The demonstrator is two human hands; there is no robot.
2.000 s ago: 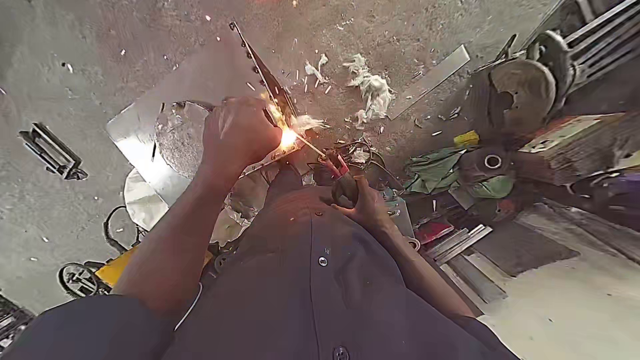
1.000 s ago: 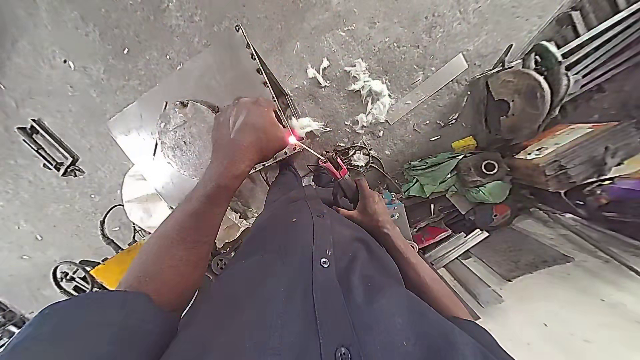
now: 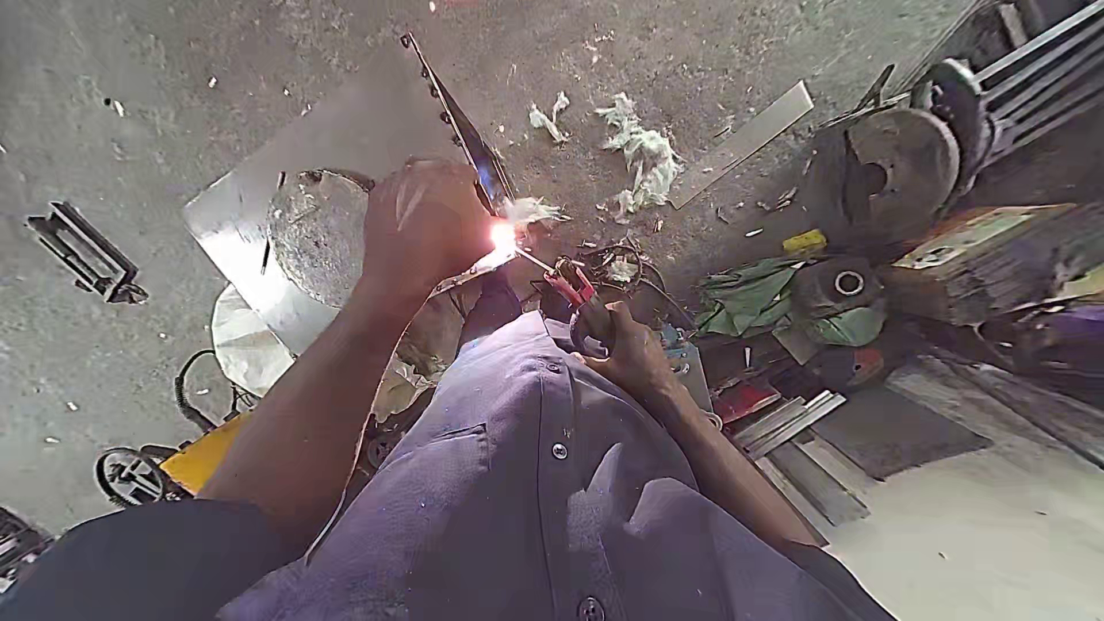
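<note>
My right hand [image 3: 634,349] is closed around a red and black welding electrode holder [image 3: 582,297]. From its jaws a thin welding electrode [image 3: 536,259] runs up and left to a bright arc [image 3: 503,233]. The arc burns at the lower end of a narrow dark metal strip [image 3: 466,134] with small knobs along its edge. Close beside the glare is my left hand [image 3: 423,220], its fingers curled at the metal; the glare and the back of the hand hide what they grip. Beneath that arm lie a metal sheet [image 3: 233,203] and a round grey disc [image 3: 315,233].
White fibre tufts [image 3: 642,155] and a flat metal bar [image 3: 746,142] lie on the floor. To the right are worn discs [image 3: 906,164], a green cloth [image 3: 746,297] and metal strips [image 3: 793,423]. A yellow object [image 3: 203,453] and a wheel [image 3: 129,476] are at lower left.
The arc shows in all frames; the flying sparks of two seconds ago are fewer now. Both hands stay in nearly the same places.
</note>
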